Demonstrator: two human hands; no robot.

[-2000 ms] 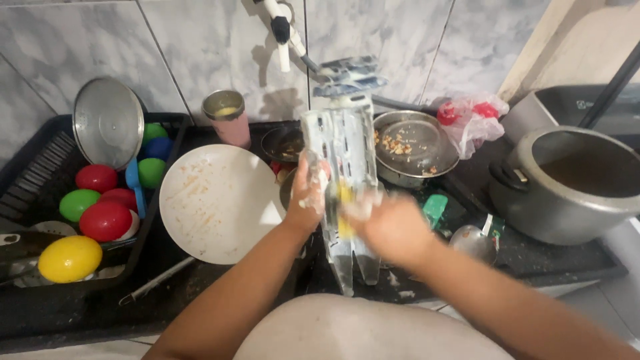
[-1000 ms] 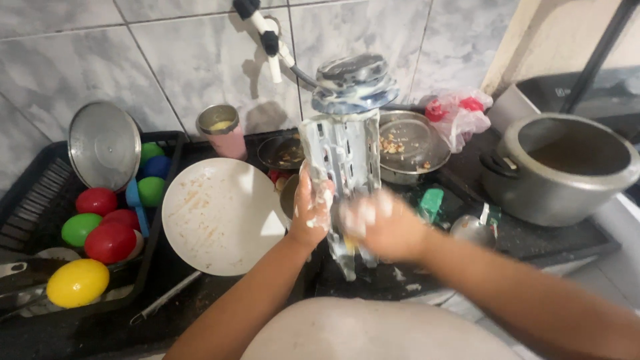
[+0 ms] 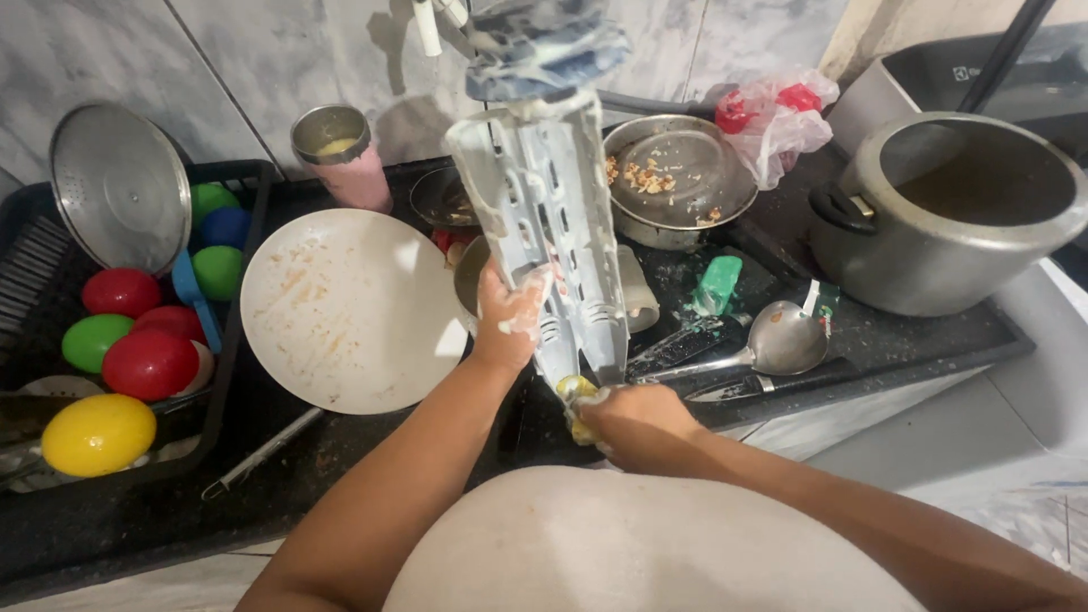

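Observation:
A soapy pale plastic item with slots [image 3: 544, 221], perhaps a drying-rack part, is held upright in front of me. Its dark, foam-covered round end [image 3: 544, 51] is at the top, and two tapering prongs point down. My left hand [image 3: 512, 314] grips its left edge, with foam on the fingers. Closed around a yellow sponge [image 3: 580, 408], my right hand [image 3: 637, 421] is at the lower tips of the prongs. Left of the item lies a large white plate [image 3: 353, 314] with food bits. A green soap bar [image 3: 716, 285] and a metal ladle [image 3: 786, 338] lie to the right.
A black dish rack [image 3: 225, 382] with colourful round items and a metal lid [image 3: 121, 187] stands left. Behind are a pink cup [image 3: 353, 174], a pan with food scraps [image 3: 680, 166] and a plastic bag [image 3: 778, 127]. A large pot [image 3: 943, 246] stands right; a black-handled knife [image 3: 773, 380] lies near the edge.
My right hand has moved from the middle of the slotted item down to its lower tips. My left hand keeps its hold on the left edge.

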